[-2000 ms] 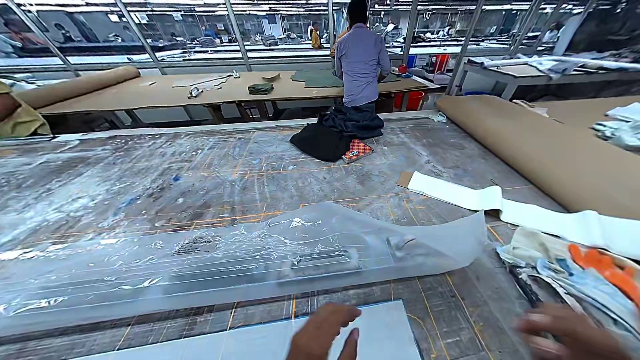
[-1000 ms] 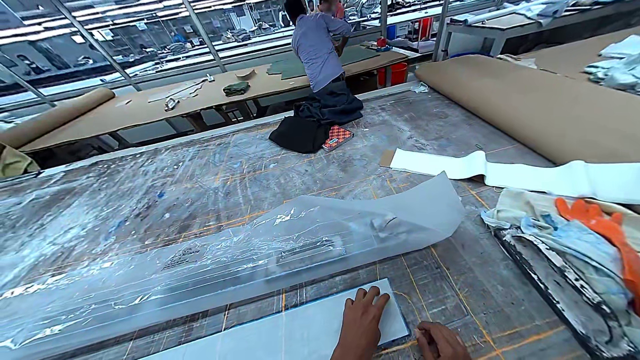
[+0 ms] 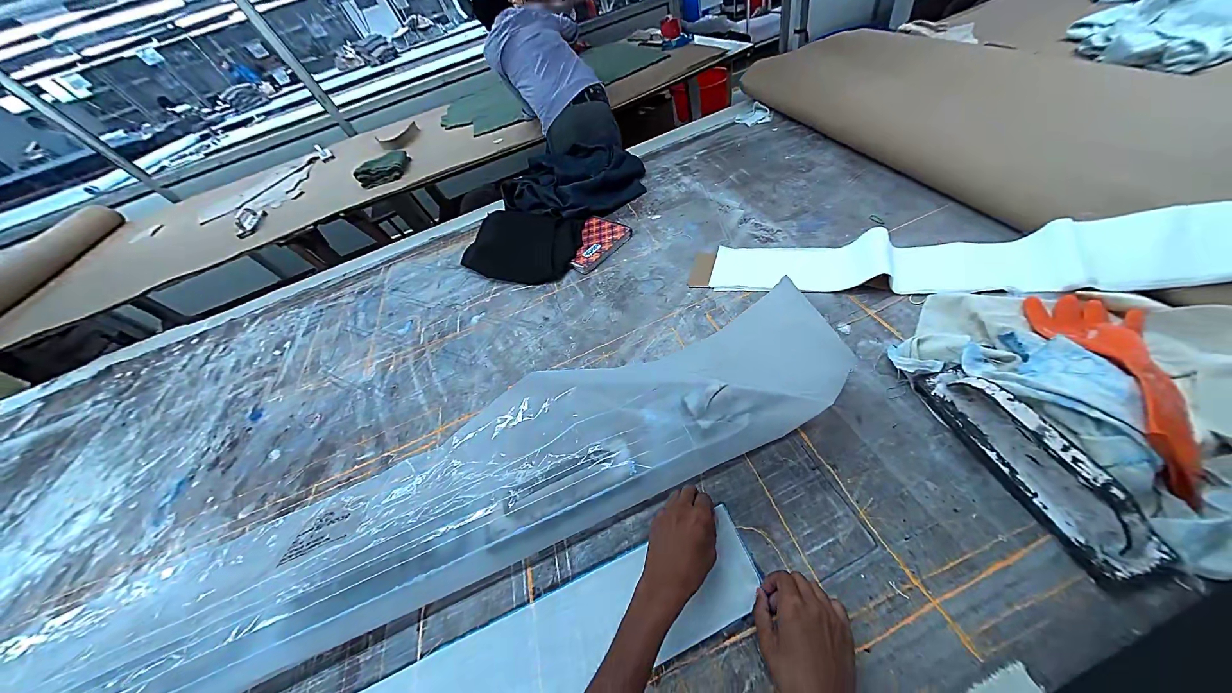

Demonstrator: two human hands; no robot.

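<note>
My left hand rests on a long white strip near its end, fingertips curled at its far edge. At the strip's near right corner is my right hand, its fingers bent against the edge; whether it pinches the strip cannot be told. The strip lies flat on the stained work table. Just beyond it stretches a clear plastic sheet, wrinkled and shiny, with some printed writing on it. A thin orange thread curves beside the strip's end.
To the right lie a black-edged tray, stained cloths and an orange rubber glove. Farther back are a white folded strip, brown paper, black cloth and a red patterned case. A person leans over another table.
Both hands, apart above the table two seconds ago, have come down to the white strip's end. The right hand has moved left from beside the cloths. The view has tilted.
</note>
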